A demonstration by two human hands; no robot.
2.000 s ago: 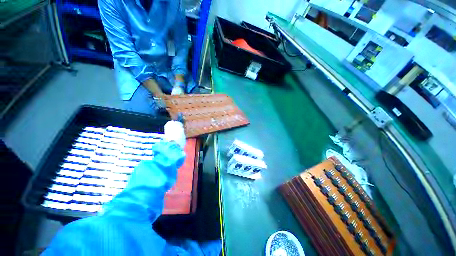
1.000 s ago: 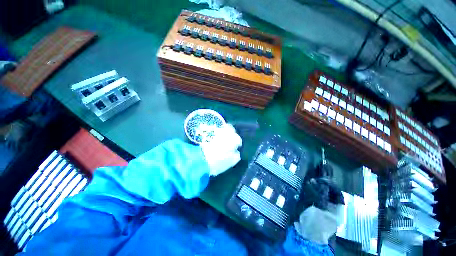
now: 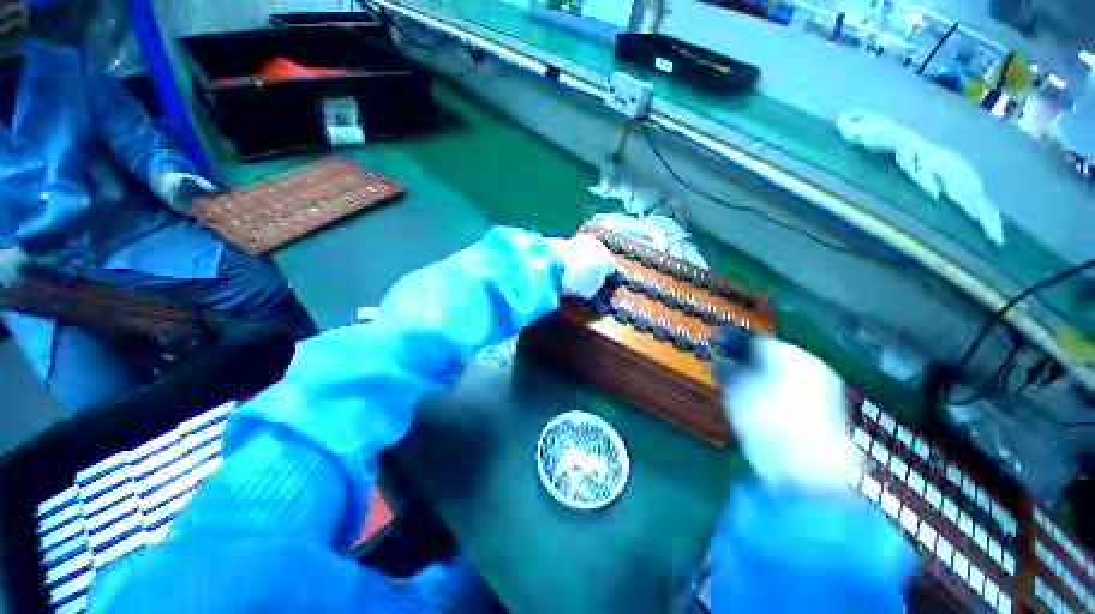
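Note:
The transistor tray stack [image 3: 648, 381] stands on the green bench, with rows of black transistors on its orange-brown top. My left hand [image 3: 585, 269], in a white glove with dark fingertips, is at the stack's left end, fingertips at the top tray. My right hand [image 3: 787, 402], gloved alike and blurred, is at the right end, fingertips over the top tray's near right part. Whether either hand grips the tray or a transistor cannot be told. The white screw dish [image 3: 582, 461] sits in front of the stack, with tiny silver screws in it.
Pad trays [image 3: 934, 510] with white squares stand at the right. A black tote [image 3: 27, 480] at lower left holds rows of heat sinks [image 3: 138, 492]. Another person [image 3: 90, 180] at left has a hand at a brown board [image 3: 306, 202]. A black bin [image 3: 306, 96] stands behind.
The view has turned up and left. My left hand has moved from the screw dish to the transistor tray. My right hand has moved from beside the jig to the tray's right end.

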